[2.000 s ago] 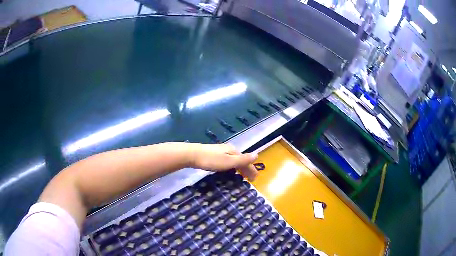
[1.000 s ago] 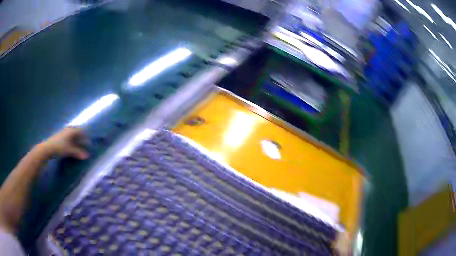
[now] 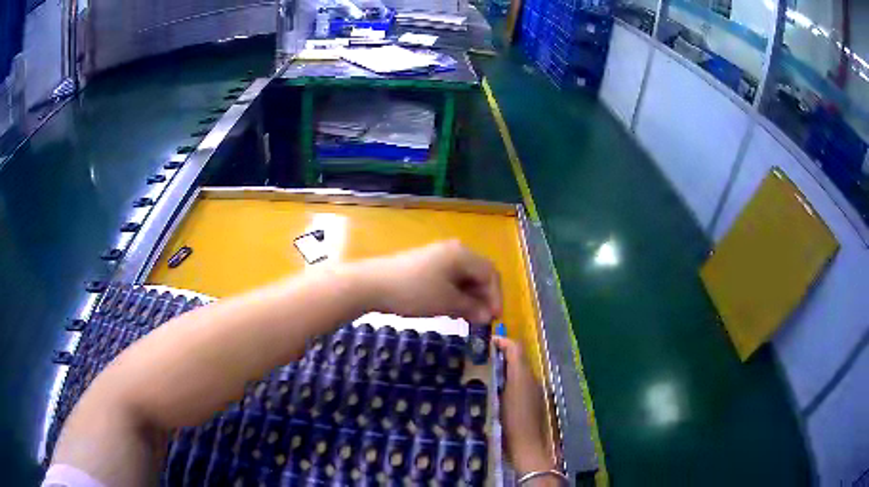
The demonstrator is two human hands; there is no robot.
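Note:
Molded black parts [image 3: 395, 409] lie in tight rows on a layer in front of me, pale spots showing through their holes. My left hand [image 3: 448, 282] reaches across from the lower left. Its fingertips are at the top of a black part [image 3: 478, 344] at the far right end of the rows, with bare tan sheet beside it. My right hand [image 3: 522, 404] is upright along the layer's right edge, its fingertips close to the left hand's. Something dark shows by those fingertips, but its grip is unclear. A small blue item [image 3: 499, 330] shows between the hands.
The yellow board [image 3: 410, 228] holds a lone dark oval part [image 3: 179, 257] and a white tag [image 3: 311, 247]. Black parts line the edge of the green conveyor [image 3: 57, 190] at left. A green-framed table [image 3: 381, 81] stands ahead. A yellow panel [image 3: 772, 262] leans on the right wall.
The view has swung right. My left hand has moved from over the conveyor to the layer's far right corner. My right hand shows more clearly at the right edge.

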